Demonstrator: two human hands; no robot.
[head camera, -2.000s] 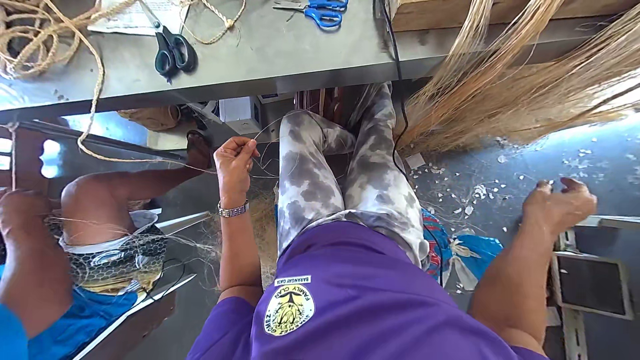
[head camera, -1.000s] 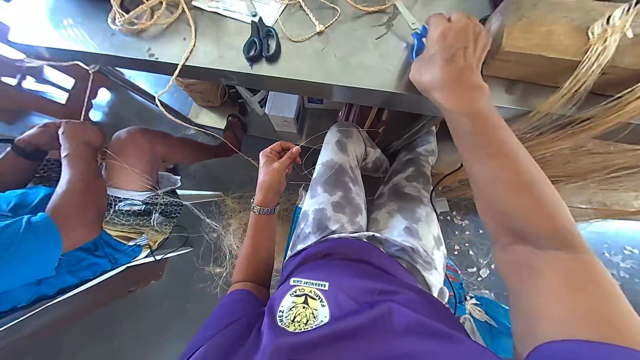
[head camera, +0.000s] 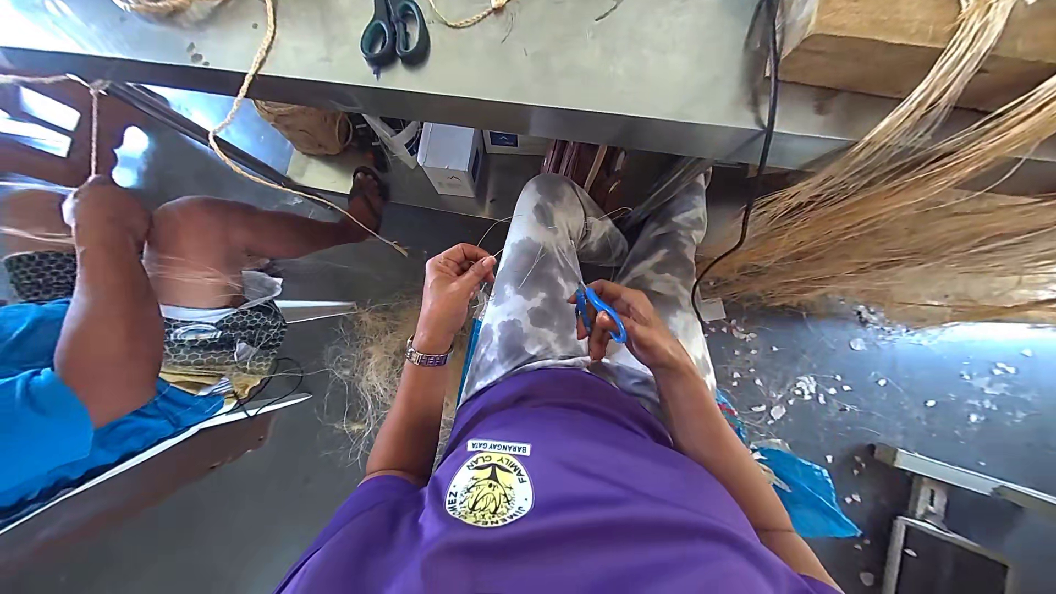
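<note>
Over my lap, my right hand (head camera: 623, 322) holds blue-handled scissors (head camera: 602, 313), fingers around the handles; the blades are hard to make out. My left hand (head camera: 456, 289), with a metal watch on the wrist, pinches thin pale fibre strands (head camera: 497, 239) beside my thigh. A few fine strands lie across the patterned trousers. Dark-handled scissors (head camera: 394, 35) rest on the metal table (head camera: 594, 62). Long tan fibre bundles (head camera: 891, 198) hang over the table's edge on the right.
Another person's arm (head camera: 107, 280) and legs are at the left, near a hanging rope (head camera: 239, 107). A wooden block (head camera: 874, 49) lies on the table. Below it stand a white box (head camera: 447, 157) and a roll of twine (head camera: 305, 125). Loose fibre (head camera: 371, 371) is heaped on the floor.
My right hand was empty at the right, then reached the blue-handled scissors on the table; now it holds them over my lap. My left hand still pinches the strands.
</note>
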